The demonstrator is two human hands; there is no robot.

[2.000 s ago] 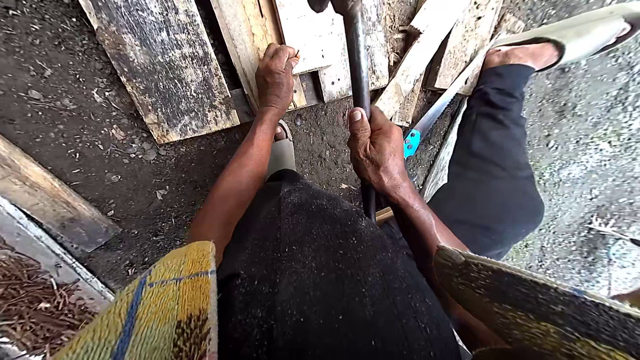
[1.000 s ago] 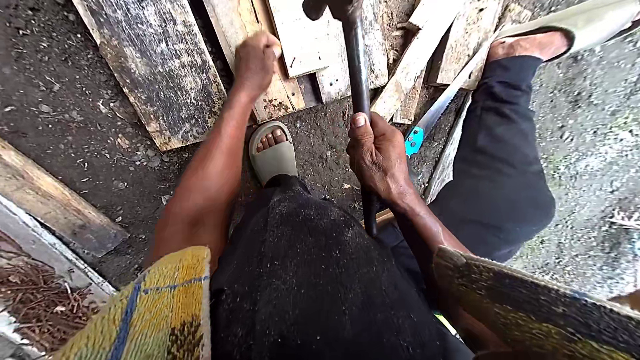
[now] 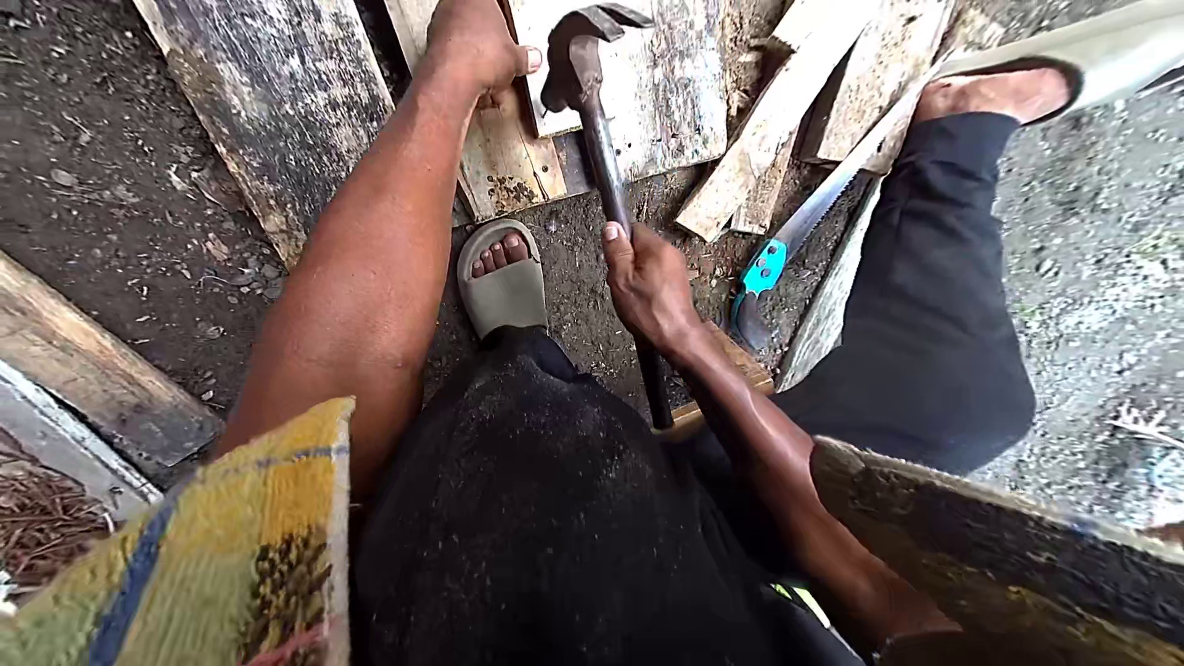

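My right hand [image 3: 650, 282] is closed around the dark handle of a claw hammer [image 3: 603, 153], whose head points away from me over the boards. My left hand [image 3: 476, 46] reaches to the top edge, over a narrow light wooden board [image 3: 511, 157]; its thumb is apart, but the other fingers are largely cut off by the frame, so its hold is unclear. Just right of that hand lies a whitish painted board [image 3: 680, 102]. A handsaw [image 3: 760, 268] with a turquoise and dark handle rests on the ground to the right of my right hand.
A weathered dark plank [image 3: 277, 102] lies at the upper left, and another plank [image 3: 102, 361] at the left edge. Wood offcuts [image 3: 768, 120] are piled at the upper right. My sandalled foot [image 3: 504, 277] stands between my hands; my other leg [image 3: 934, 305] stretches along the right.
My left hand has moved forward, away from me, with the arm further extended over the boards. My right hand keeps hold of the hammer. The sandalled foot, partly hidden at first, now shows more fully.
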